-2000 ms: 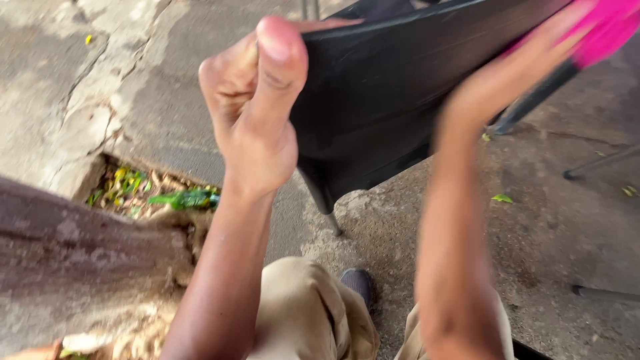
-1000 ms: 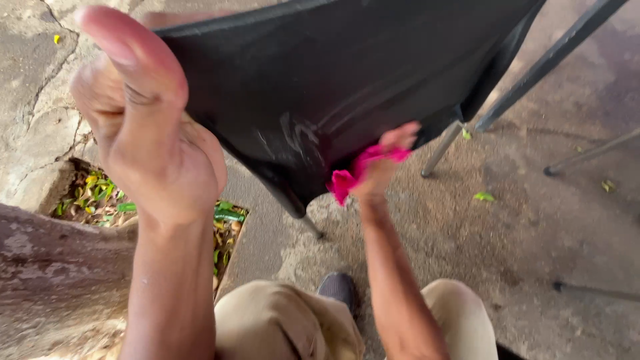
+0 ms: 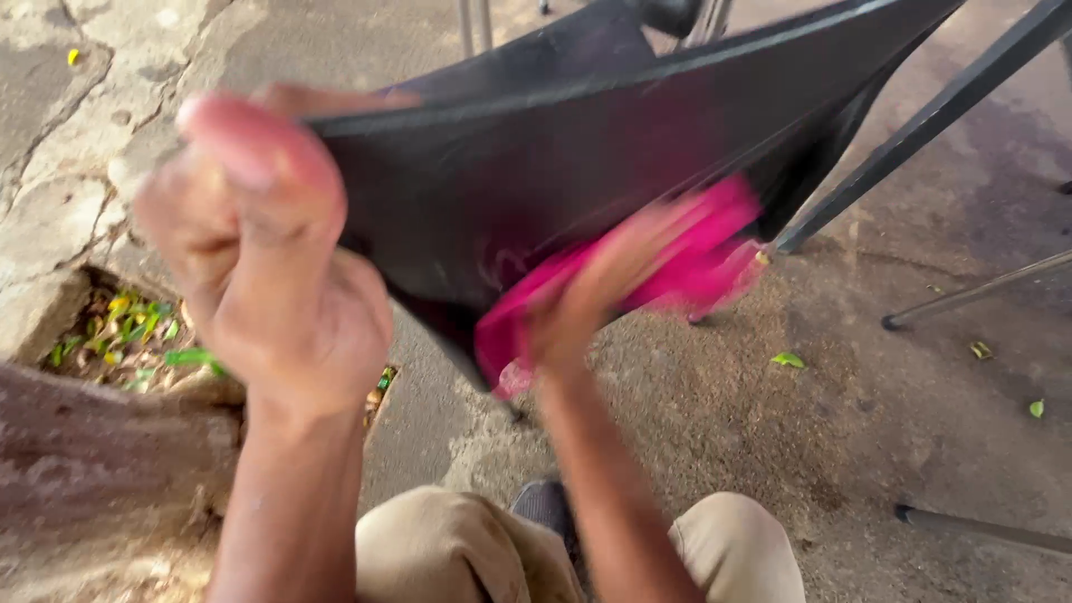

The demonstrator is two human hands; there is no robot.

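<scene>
A smooth black panel (image 3: 519, 167), seemingly part of a chair, is tilted in front of my knees. My left hand (image 3: 268, 251) grips its left corner, thumb on the near side and some fingers behind the edge. Against the panel's lower part, my right hand (image 3: 603, 285) presses a bright pink cloth (image 3: 695, 260). Both the hand and the cloth are blurred, and part of the cloth lies under the palm. A thin leg of the black piece touches the ground below.
A tree trunk (image 3: 109, 452) stands at the left beside a soil patch (image 3: 126, 335) with leaves. Thick and thin metal furniture legs (image 3: 930, 126) reach the concrete ground (image 3: 720, 419) at the right. My knees and one shoe (image 3: 544, 507) are below.
My right hand with the pink cloth has moved about over the black panel, from its far right two seconds ago to its lower part. My left hand has kept hold of the corner.
</scene>
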